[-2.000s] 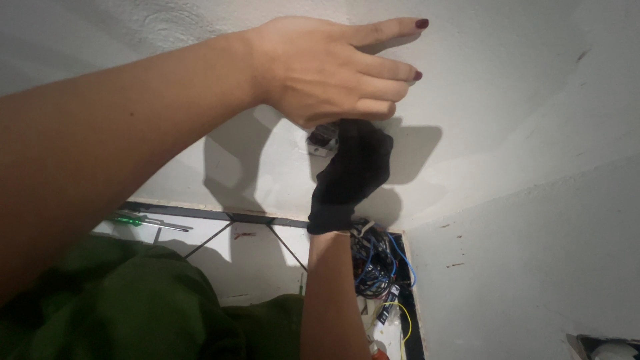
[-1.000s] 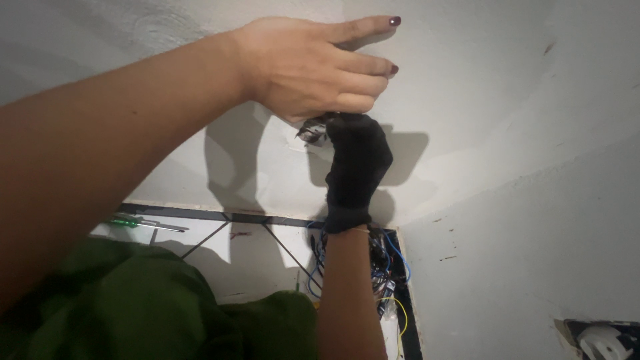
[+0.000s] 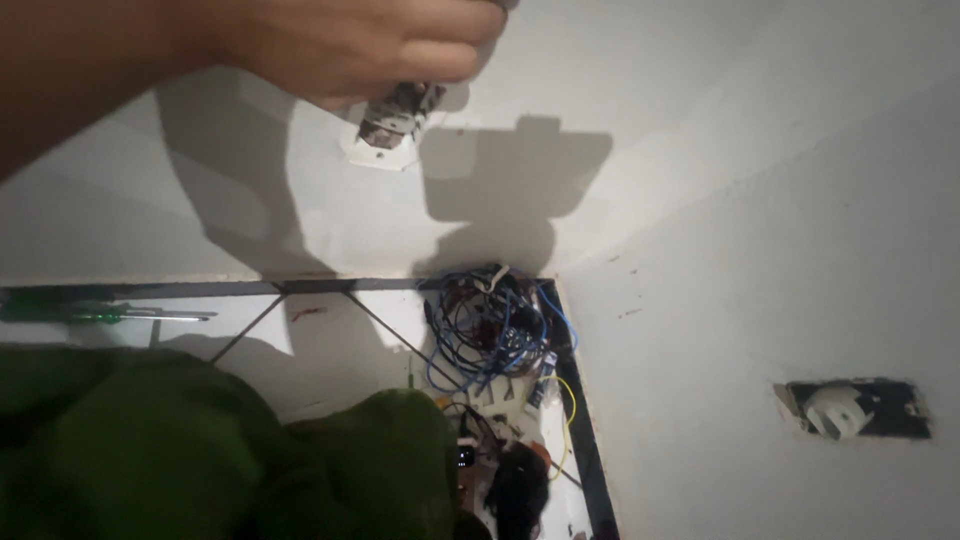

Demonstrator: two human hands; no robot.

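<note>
My bare left hand (image 3: 375, 45) reaches in from the upper left, its fingertips cut off or hidden. Its underside is against or just above a worn electrical fitting (image 3: 397, 116) at a white wall plate (image 3: 379, 156); whether the fingers grip it is unclear. Low in the view, my right hand in a black glove (image 3: 519, 487) is at the floor beside a small orange thing (image 3: 540, 451). Its fingers are too dark to read. Above it lies a tangled coil of blue, black and dark red wires (image 3: 487, 326), with a yellow wire (image 3: 574, 412) nearby.
A green-handled screwdriver (image 3: 109, 313) lies on the white tiled floor at left, along the wall. Green cloth (image 3: 300, 457) covers much of the lower left. The right wall has a rectangular recess holding a white fitting (image 3: 838, 412). Pale pieces (image 3: 495, 394) lie below the coil.
My gloved right hand has left the wall fitting and come down to the floor by the wires. My left hand remains up by the fitting. The view has shifted, with more floor showing.
</note>
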